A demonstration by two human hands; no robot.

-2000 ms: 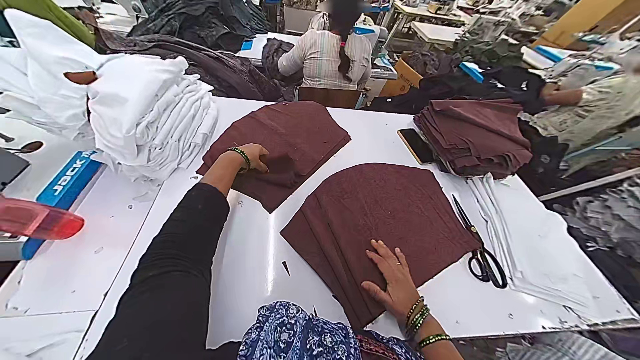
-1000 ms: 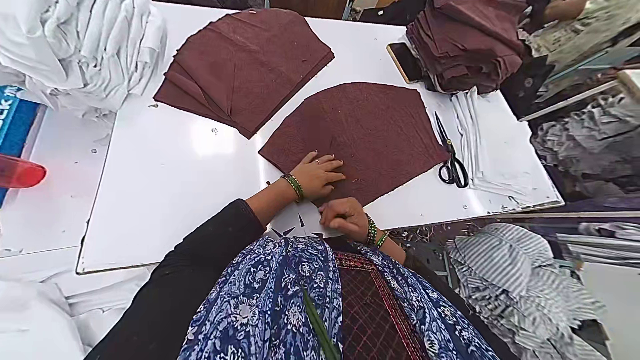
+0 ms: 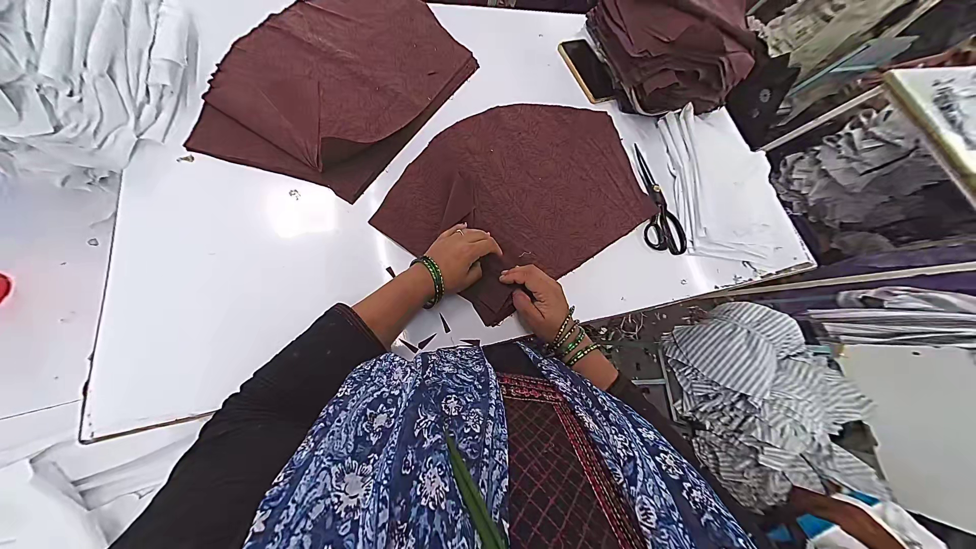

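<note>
A curved maroon fabric panel lies on the white table in front of me. My left hand holds its near edge, where the cloth is folded over. Close beside it, my right hand pinches the same edge near the corner, thumb against curled fingers. A second stack of maroon panels lies farther off to the left, one ply's edge lifted. Black-handled fabric shears rest right of the nearer panel. Small dark fabric snips are scattered by my left wrist.
The white table carries a phone and a maroon cloth pile at the back right, with white fabric strips by the shears. White garments are heaped at the left. Striped cloth pieces lie beyond the right edge.
My left hand has come from the farther stack to the nearer panel's near edge. My right hand has gone from flat on that panel to pinching its edge. The view has tilted down.
</note>
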